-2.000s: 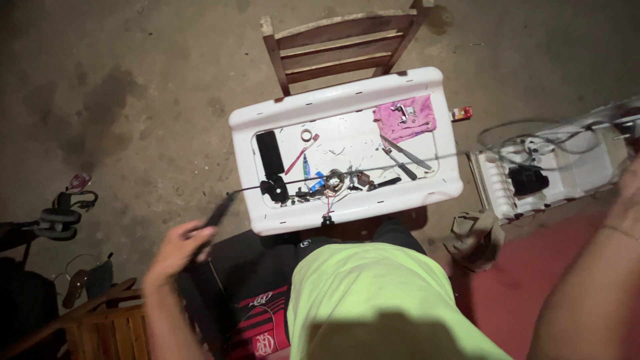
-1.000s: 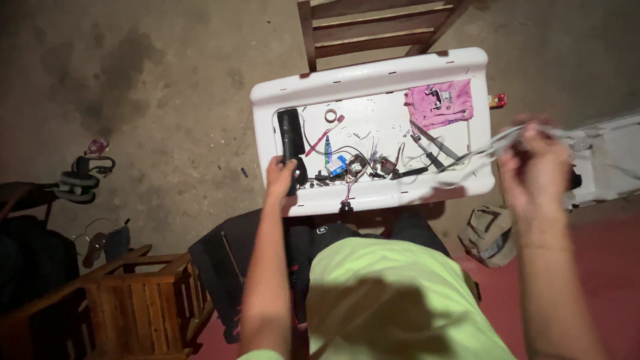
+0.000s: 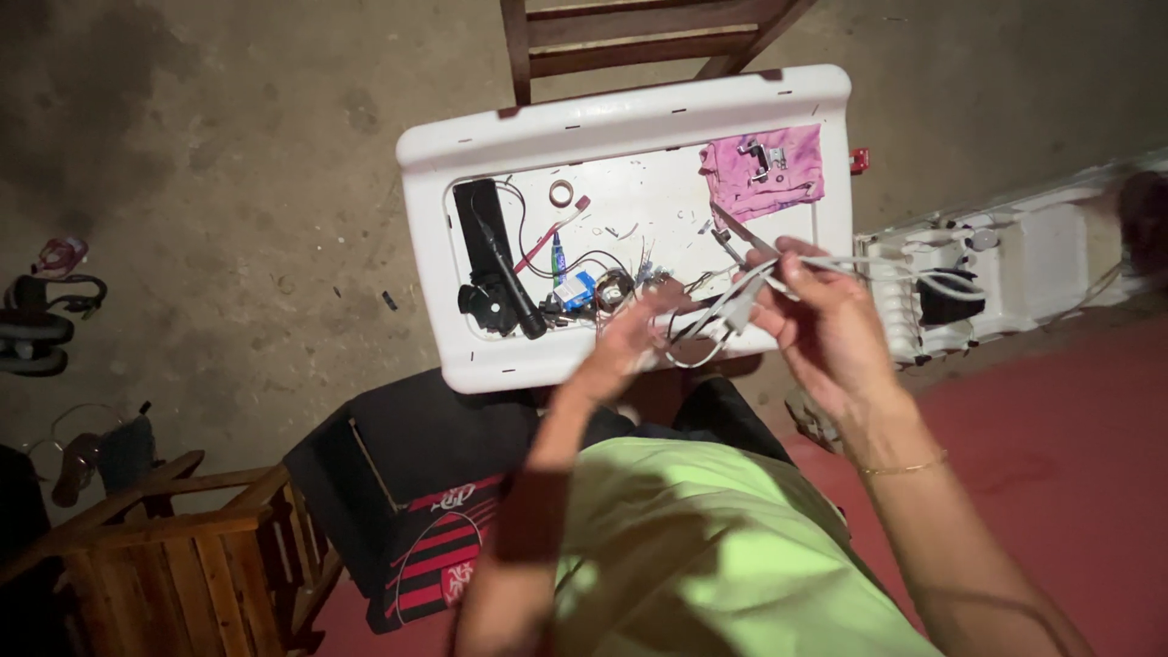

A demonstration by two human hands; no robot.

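My right hand grips a bundle of white cable above the right front part of a white plastic tray-like table. Blurred, my left hand is beside the cable's hanging loop at the front edge; whether it touches the cable is unclear. On the table's left lies a black handled tool with a thin cord, across a black case. Near the middle are a red toothbrush, a tape roll, a blue-and-white packet and small motor-like parts. A knife blade points out behind my right hand.
A pink cloth with metal parts lies at the back right. Behind the table stands a wooden chair. A white appliance casing is on the right. A wooden stool and a black bag are at the lower left.
The black handled tool, in my left hand two seconds ago, now lies on the table. My left hand has moved right, to beside the cable. My right hand has brought the cable in over the table.
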